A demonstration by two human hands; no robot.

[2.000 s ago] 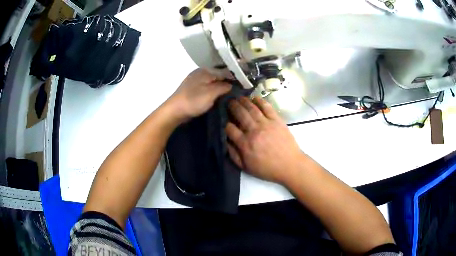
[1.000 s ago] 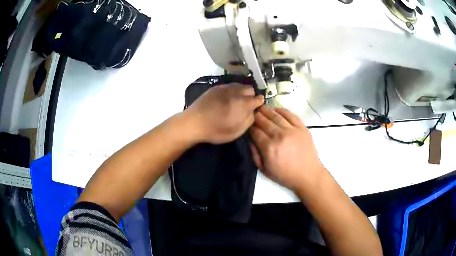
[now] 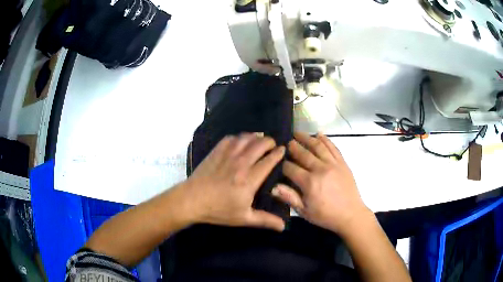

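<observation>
A black fabric pouch panel [image 3: 242, 107] lies on the white table, its far right edge at the presser foot and needle area [image 3: 313, 82] of the sewing machine. A pale line runs along its upper left edge. My left hand [image 3: 234, 179] lies on the panel's near half, fingers a little apart, thumb toward the near edge. My right hand [image 3: 320, 179] is at the panel's right edge, thumb on the fabric, fingers along the edge. The fabric under both hands is hidden. A small pale spot shows beside my left fingertips.
Stacked black bag pieces [image 3: 110, 33] with pale zipper lines lie at the far left. Thread snips [image 3: 389, 122], a black cord [image 3: 422, 104] and a brown tab [image 3: 474, 162] are at the right. The machine head [image 3: 380, 33] spans the top. Blue crates [image 3: 47, 215] stand below the table.
Both hands have moved from the needle area toward the near part of the panel. More of the panel's far half shows. The whole view has shifted slightly.
</observation>
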